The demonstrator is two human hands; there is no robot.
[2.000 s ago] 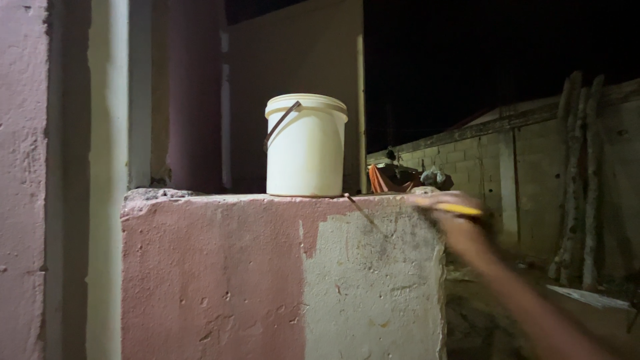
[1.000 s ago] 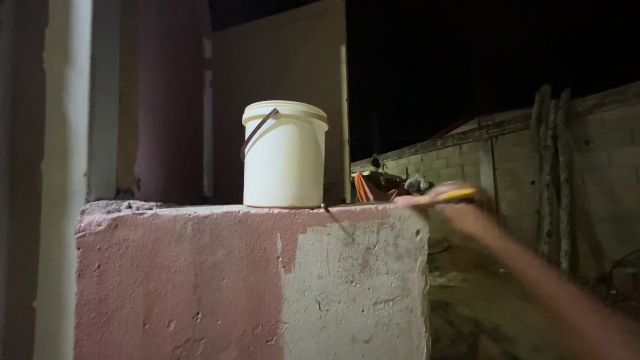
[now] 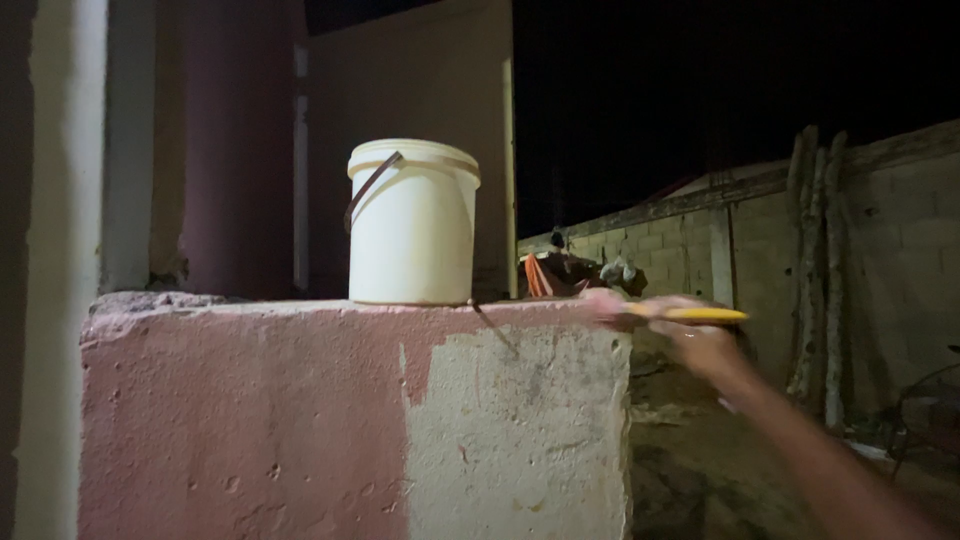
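Note:
My right hand (image 3: 694, 334), blurred by motion, is closed around a paintbrush with a yellow handle (image 3: 709, 314). The brush's pinkish head (image 3: 606, 306) lies against the top edge of a low plastered wall (image 3: 517, 450), near its right corner. Pink paint (image 3: 240, 420) covers the wall's left part and a strip along its top; the lower right part is bare and greyish. On the wall top stands a white plastic bucket (image 3: 412, 232), its dark handle hanging at the left. My left hand is out of view.
A nail-like dark rod (image 3: 473, 304) sticks out at the wall top beside the bucket, casting a shadow. Pale and purple wall sections rise at the left. Behind are an orange cloth (image 3: 536, 276), a block wall (image 3: 900, 225) and several leaning wooden poles (image 3: 814, 285).
The pink strip along the wall's top edge reaches farther right than two seconds ago. My right hand stays near the right corner with the brush. The view has shifted somewhat.

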